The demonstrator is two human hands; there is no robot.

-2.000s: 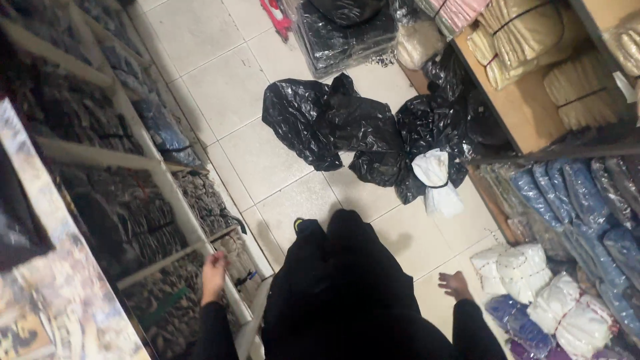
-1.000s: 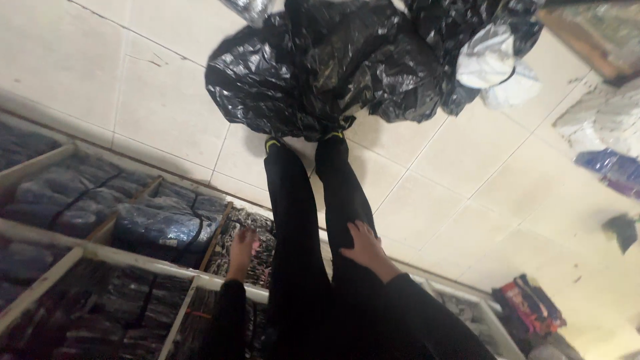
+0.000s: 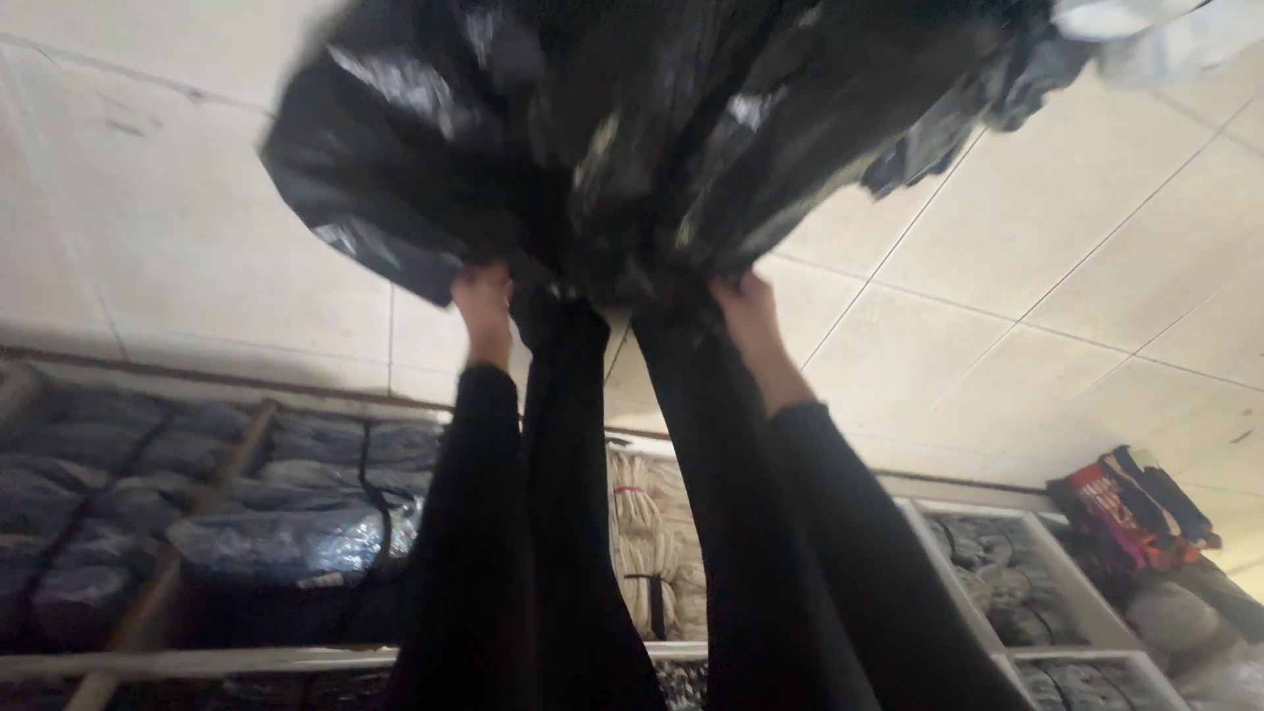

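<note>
A large black plastic bag (image 3: pixel 592 138), blurred and crumpled, spreads across the top middle of the head view. My left hand (image 3: pixel 484 296) grips its near edge on the left, with the fingertips partly hidden by the plastic. On the right, my right hand (image 3: pixel 746 301) has hold of the same near edge, its fingers tucked behind the plastic. Both of my black-trousered legs (image 3: pixel 568 415) stand between the hands. A white plastic bag (image 3: pixel 1126 20) lies at the top right, beside the black plastic.
Low shelving (image 3: pixel 227 657) holds strapped bundles of dark, plastic-wrapped goods (image 3: pixel 286 543) at the left. Pale tied bundles (image 3: pixel 647 533) show between my legs. At the right, grey bundles (image 3: pixel 1007 573) fill compartments, with colourful packets (image 3: pixel 1136 504) beside them. Tiled floor (image 3: pixel 968 267) surrounds the black bag.
Both hands have moved forward from beside and over my legs and taken hold of the black plastic bag. The view has moved closer to the bag.
</note>
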